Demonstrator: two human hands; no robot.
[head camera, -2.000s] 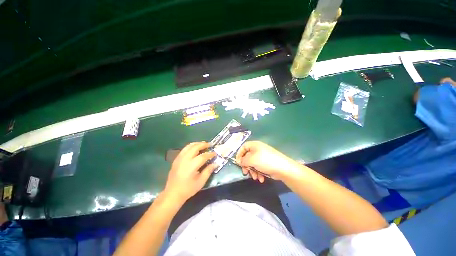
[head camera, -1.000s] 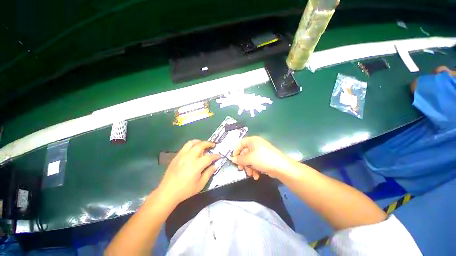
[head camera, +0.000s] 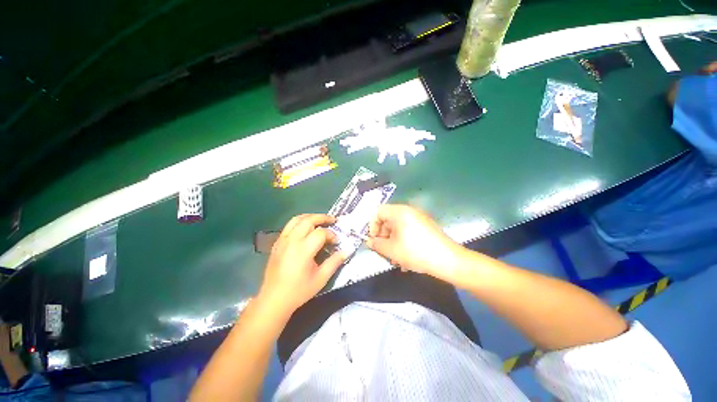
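An open phone housing, silver-white and black, lies tilted on the green bench mat in front of me. My left hand is at its left side, fingers and thumb on its lower left part, holding it. My right hand is at its lower right, thumb and fingers pinched together over the housing. A thin tool seems to be between those fingertips, but it is too small and blurred to name. A brown-grey strip lies left of the housing, beside my left hand.
Behind the housing lie flex cables, a spiky white pile and a black smartphone by the wrapped post. A dotted roll and clear bag lie left, a parts bag right. Blue-sleeved people sit at both sides.
The view has tilted and shifted slightly. Both hands stay at the housing; my right hand's fingers have changed pose a little, and its lower fingers are more tucked in.
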